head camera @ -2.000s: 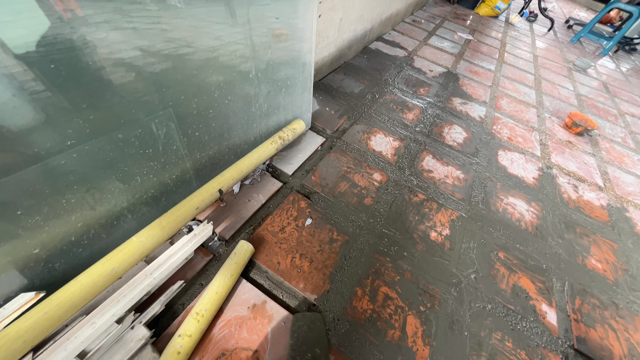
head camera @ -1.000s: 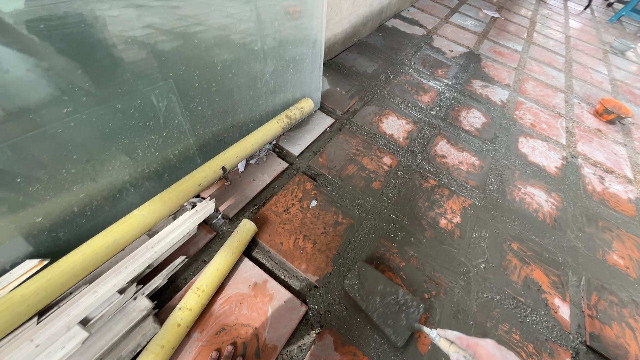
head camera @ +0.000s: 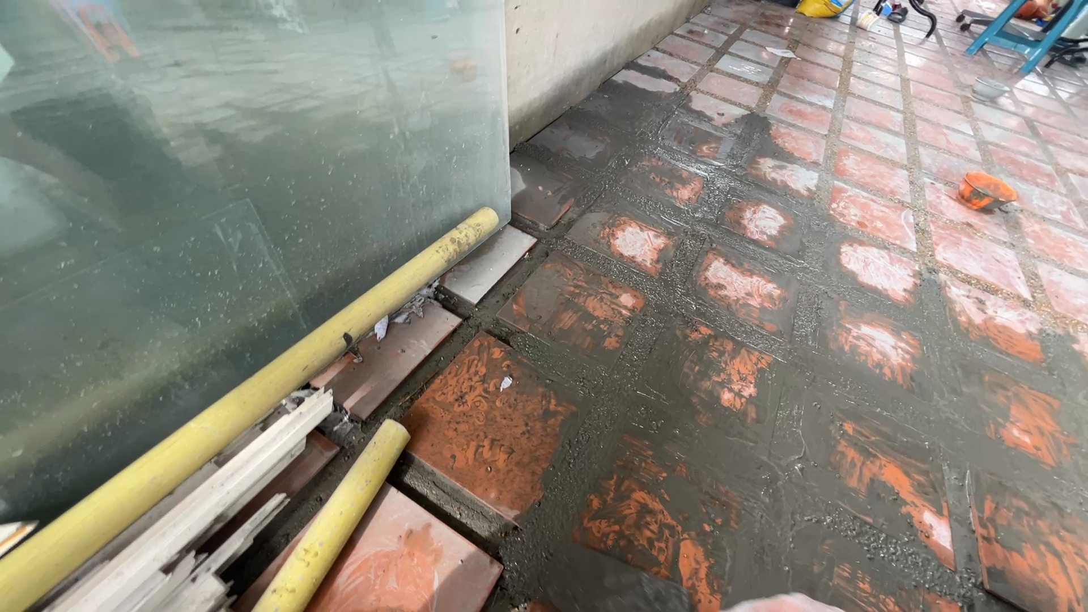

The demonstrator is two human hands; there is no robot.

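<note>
At the bottom edge a small part of a hand (head camera: 786,604) shows; which hand it is and what its fingers do cannot be seen. Left of it lies the dark flat blade of a trowel (head camera: 616,585), against the mortar-smeared terracotta tiles (head camera: 654,510); its handle is out of sight. Wet grey mortar (head camera: 595,408) fills the joints and covers much of the tile faces. A bare orange tile (head camera: 489,416) with a small white scrap on it is up and left of the blade. No other hand shows.
A long yellow pipe (head camera: 255,395) runs along the foot of a glass sheet (head camera: 255,170). A shorter yellow pipe (head camera: 340,518) and splintered wood strips (head camera: 212,484) lie lower left. An orange bowl (head camera: 986,192) sits at right, and a blue plastic stool (head camera: 1007,34) stands at the far right.
One second ago the hand and the trowel's handle showed further up in the frame; now the hand is mostly below the edge and the blade lies lower.
</note>
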